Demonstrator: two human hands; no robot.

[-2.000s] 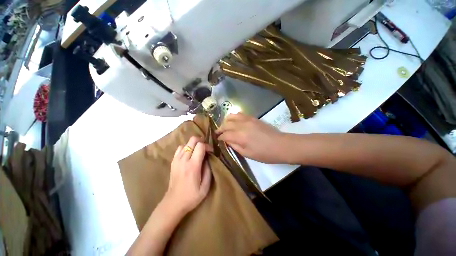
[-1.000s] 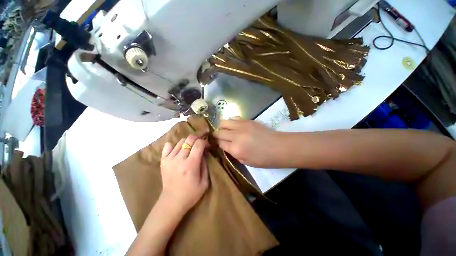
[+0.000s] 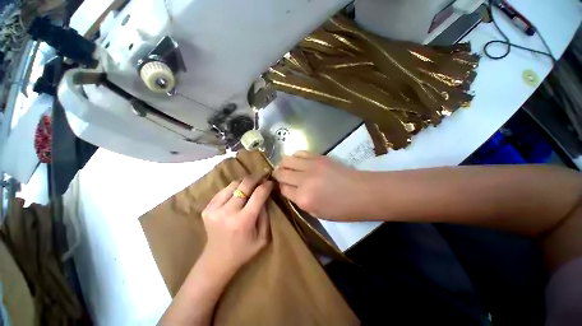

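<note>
A tan fabric panel (image 3: 185, 223) lies on the table, its top edge close to the needle area of the white sewing machine (image 3: 236, 57). A brown zipper (image 3: 313, 232) with a gold line of teeth runs along the panel's right edge. My left hand (image 3: 236, 219), with a ring, lies on the panel, fingertips pressed at the zipper edge. My right hand (image 3: 319, 184) pinches the zipper edge beside the left fingertips, just below the lit needle plate (image 3: 284, 135). The needle and presser foot cannot be made out clearly behind the cream knob (image 3: 252, 140).
A pile of brown-gold zippers (image 3: 389, 79) lies right of the needle. A small dark and red tool (image 3: 517, 18), a black cord (image 3: 498, 49) and a yellow-green disc (image 3: 530, 77) are at the right. Brown cut pieces (image 3: 41, 255) hang at left. Blue bins (image 3: 517, 148) show below right.
The view has shifted, so the machine head appears further left and larger. Both hands stay at the zipper edge near the needle; the panel's top edge lies flatter than before.
</note>
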